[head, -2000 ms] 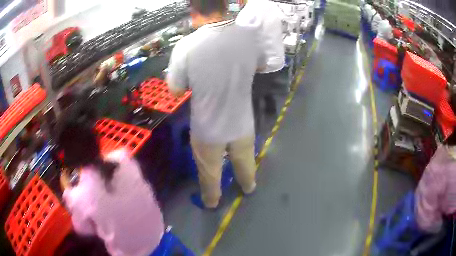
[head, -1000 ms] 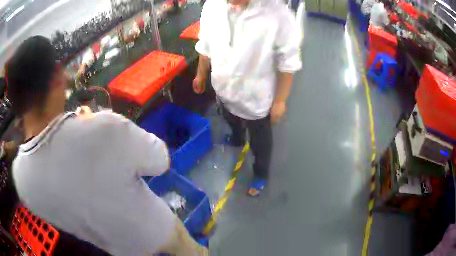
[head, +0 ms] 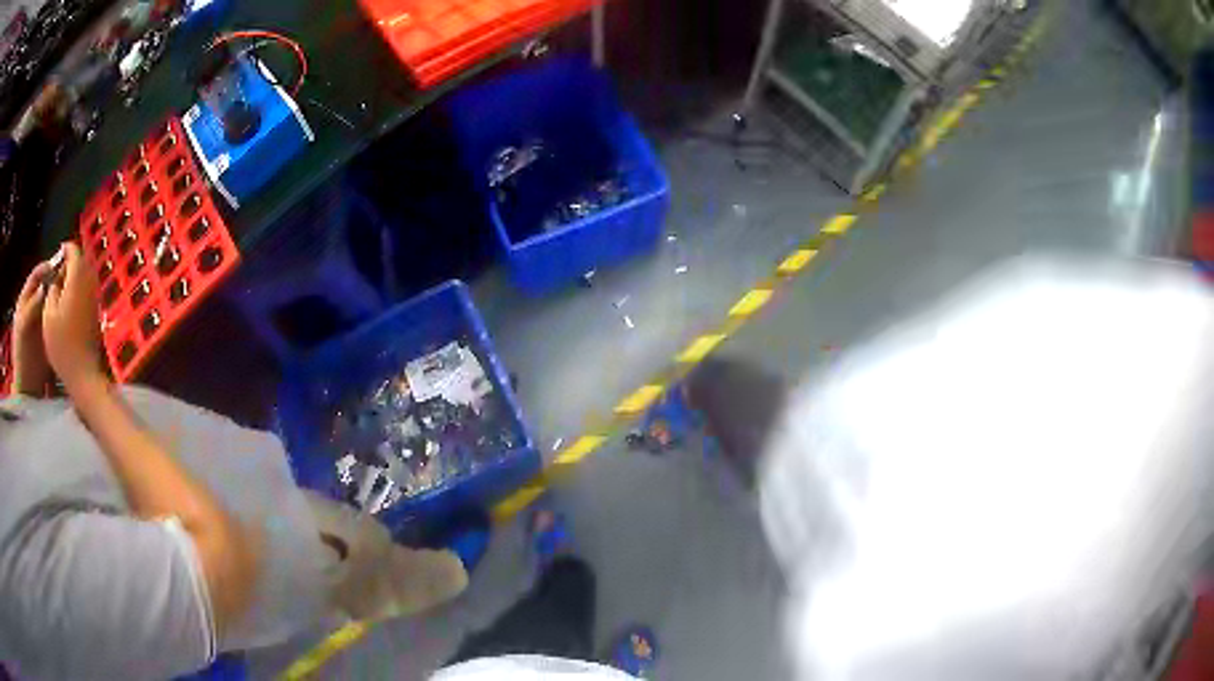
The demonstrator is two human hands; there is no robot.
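Neither of my hands is in view. In front of me on the floor is a blue bin holding white paper pieces and small pale scraps. A second blue bin stands beyond it, with small bits inside. A red-orange compartment tray lies at the bench edge on the left, with small dark pieces in many compartments. Behind it is a bright blue fixture with a dark round part and an orange hose. More red-orange tray shows at the top edge.
A person in grey is at the left, hands together beside the tray. A blurred person in white fills the right. A metal-framed rack stands at top right. A yellow floor line runs diagonally, with scraps beside it. My slippered feet show low centre.
The view has turned down and moved closer to the bench and bins. The person in white now appears large at the right. The blue fixture and more of the bins' contents show.
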